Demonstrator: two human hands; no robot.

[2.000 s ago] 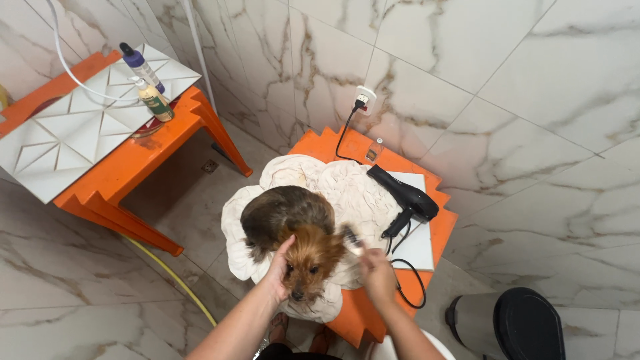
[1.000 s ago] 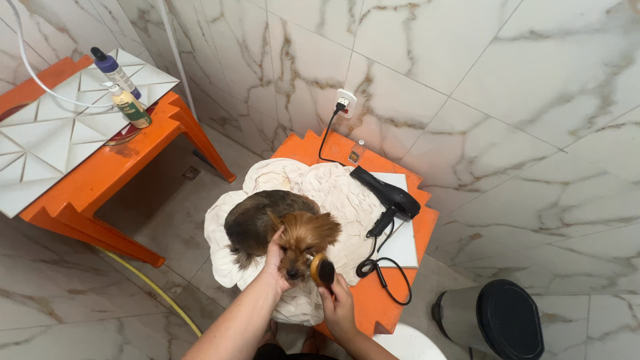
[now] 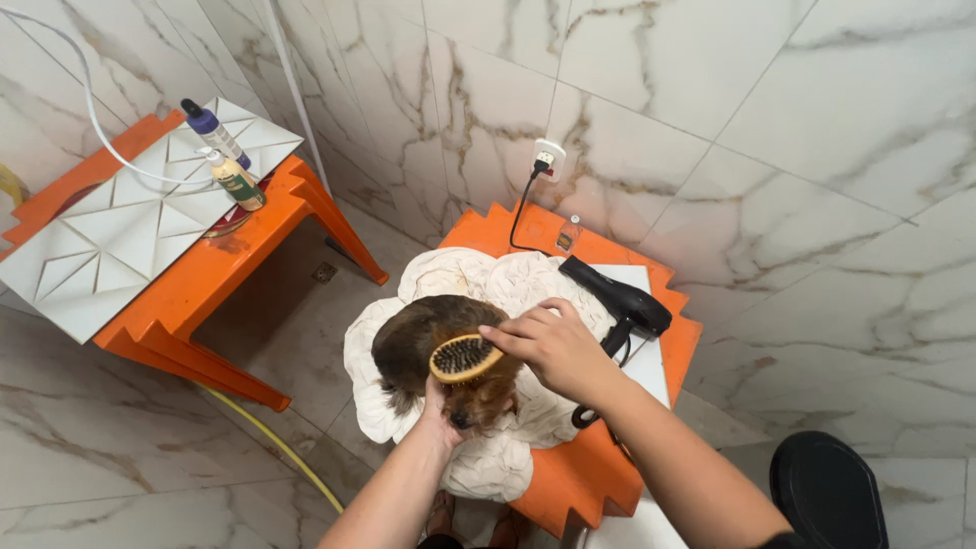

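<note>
A small brown dog with dark fur on its back (image 3: 431, 328) lies on a ruffled cream cushion (image 3: 374, 343). My left hand (image 3: 441, 415) is at the dog's muzzle and cheek, cupping the head from below; its fingers are largely hidden. Over the top of the dog's head, my right hand (image 3: 553, 343) holds an oval wooden hairbrush (image 3: 463, 358), its dark bristles facing up towards the camera. A black hair dryer (image 3: 618, 297) lies right of the cushion on a white tile panel (image 3: 652, 370), its plug in the wall socket (image 3: 549, 160).
The cushion rests on an orange plastic table (image 3: 579, 473), where a small clear bottle (image 3: 568, 234) stands near the wall. Another orange table (image 3: 191, 305) at left bears a tiled panel, a purple bottle (image 3: 217, 133) and a pump bottle (image 3: 238, 181). A black-lidded bin (image 3: 827, 488) is at lower right.
My right hand has moved the brush from beside the dog's face up over the top of its head, and the bristles now face up. My left hand stays at the dog's head.
</note>
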